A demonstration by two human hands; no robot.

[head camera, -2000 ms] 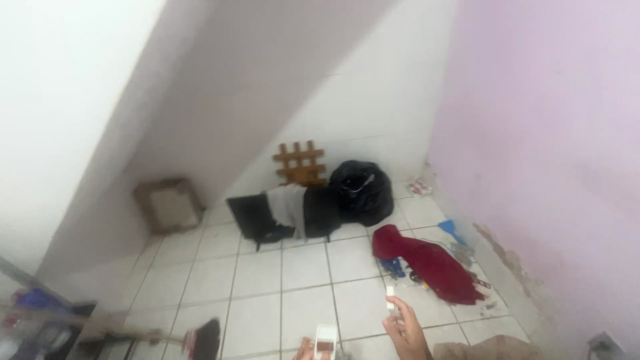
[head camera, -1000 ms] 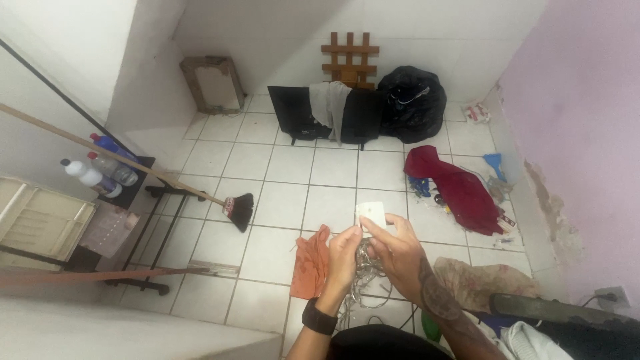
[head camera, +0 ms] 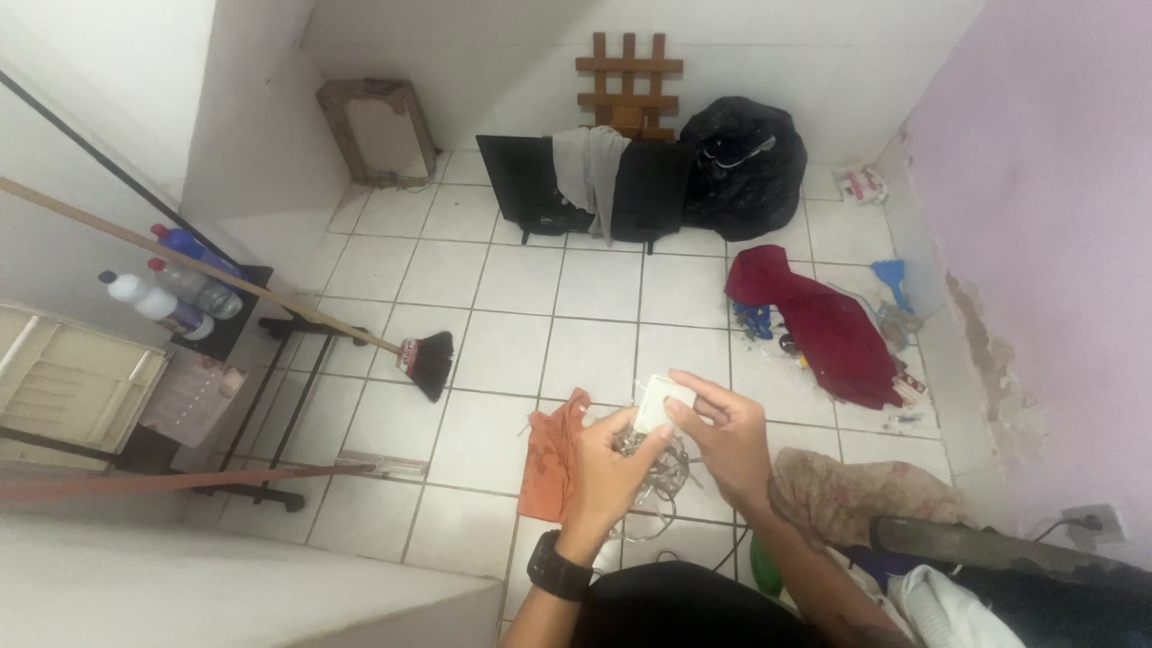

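Observation:
Both my hands hold a small white plastic piece in front of me, above the tiled floor. My left hand, with a black watch on its wrist, grips the lower left edge between thumb and fingers. My right hand pinches the upper right side, thumb on its face. A tangle of light cable or cord lies below and behind the hands. Beside my left hand an orange cloth is spread on the floor.
A broom leans at left near bottles on a rack. Ahead stand a flat black screen draped with grey cloth, a black bag and a wooden lattice. A dark red cloth lies at right among litter.
Two seconds ago my hands were apart at the lower edge, each with a small white item. They came together on one white piece. The view has shifted noticeably.

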